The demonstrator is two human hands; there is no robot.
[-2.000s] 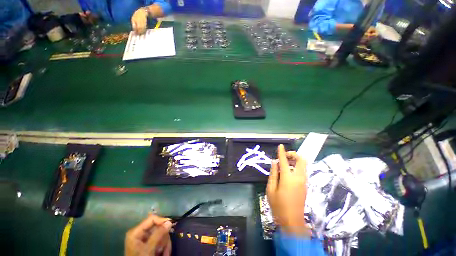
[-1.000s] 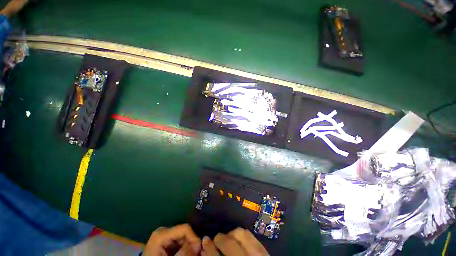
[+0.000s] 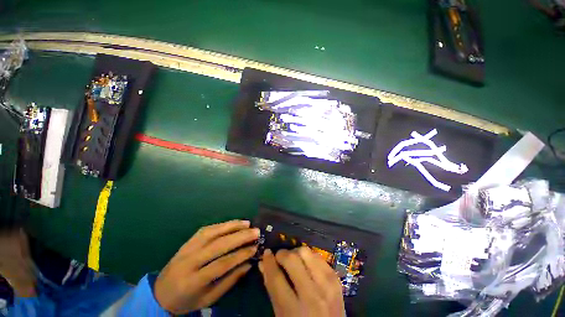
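Note:
A black open phone housing [image 3: 296, 238] lies crosswise on a black foam fixture [image 3: 365, 238] at the bottom centre. Its blue-green main board [image 3: 348, 263] is at the right end, with an orange flex cable [image 3: 319, 252] beside it. My left hand [image 3: 207, 266] lies with fingers together at the housing's left end. My right hand [image 3: 303, 282] has bent fingers pressed on the housing beside the left fingertips and partly covers it. Anything under or between the fingertips is hidden.
A left parts tray [image 3: 248, 117] holds white-silver strips; the adjoining tray [image 3: 387, 124] holds narrow white strips. Shiny plastic bags [image 3: 458, 254] lie right. Other phones stand on a fixture [image 3: 133, 93], a white holder [image 3: 56, 155] and a fixture at upper right [image 3: 458, 71]. Another person's blurred hand [image 3: 18, 263] shows lower left.
My right hand came from the right tray to the phone. The dark strip seen earlier in my left hand no longer shows. Both hands have moved up onto the housing. The view has tilted down.

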